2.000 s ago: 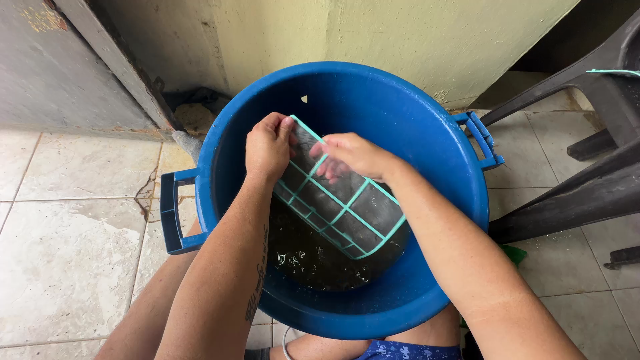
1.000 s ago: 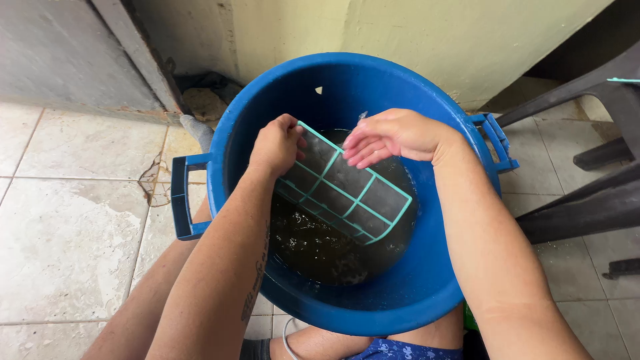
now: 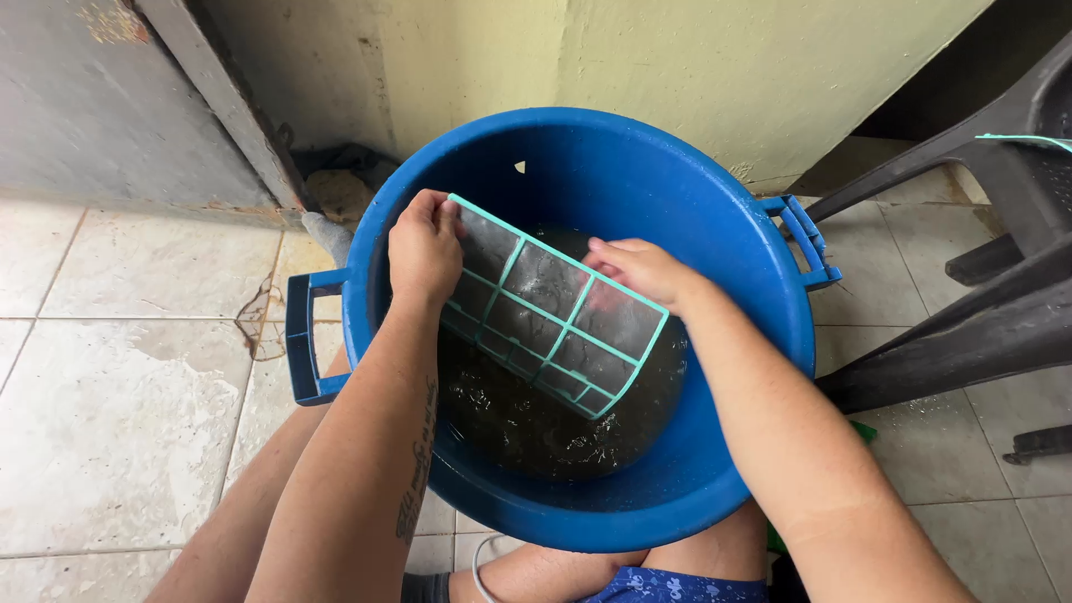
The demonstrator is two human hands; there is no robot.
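My left hand [image 3: 425, 249] grips the upper left corner of a mesh air filter with a turquoise plastic frame [image 3: 536, 311]. The filter is tilted inside a round blue plastic tub [image 3: 712, 209], above dark, murky water [image 3: 544, 435]. My right hand [image 3: 632, 270] is at the filter's upper right edge, its fingers partly behind the mesh and seen faintly through it. Whether those fingers press on the mesh cannot be told.
The tub stands on a tiled floor [image 3: 142, 410] between my legs, with a side handle [image 3: 314, 339] at left and another [image 3: 804, 241] at right. A dark plastic chair [image 3: 988, 201] stands at right, a turquoise strip [image 3: 1026, 139] on it. A painted wall [image 3: 670, 67] rises behind.
My right hand was in front of the filter's upper edge one second ago; now its fingers are partly behind the mesh. My left hand keeps its hold on the corner.
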